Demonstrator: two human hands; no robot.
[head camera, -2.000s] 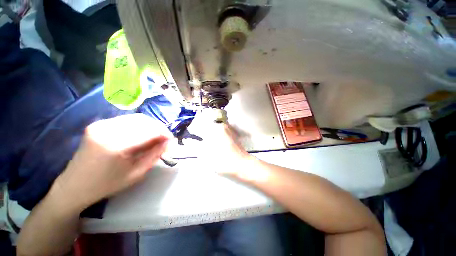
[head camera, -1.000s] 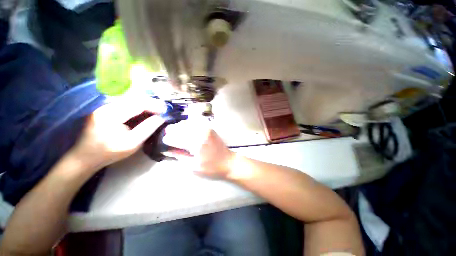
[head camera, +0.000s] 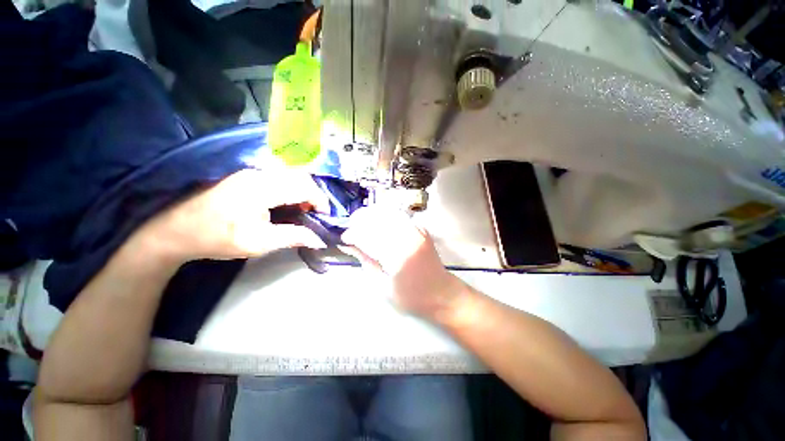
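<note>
The dark navy garment (head camera: 112, 202) lies in a large heap at the left and runs under my left arm to the needle area. Its narrow folded end (head camera: 331, 231) is between my hands, bright blue under the lamp. My left hand (head camera: 250, 215) grips this end with thumb and fingers. My right hand (head camera: 398, 254) holds the cloth at its right side, just in front of the presser foot; its fingertips are washed out by glare. The cream sewing machine head (head camera: 594, 95) stands above, with needle parts (head camera: 413, 172) at its left end.
A neon bottle-shaped tag (head camera: 295, 108) hangs left of the needle. A smartphone (head camera: 522, 215) with a dark screen lies under the machine arm. Thin tools (head camera: 598, 259) lie right of it, and black-handled scissors (head camera: 701, 288) farther right. Dark cloth hangs at the far right.
The view has shifted, so the machine and phone appear farther right than one second ago. The phone screen has gone dark. Both hands remain on the cloth, closer together.
</note>
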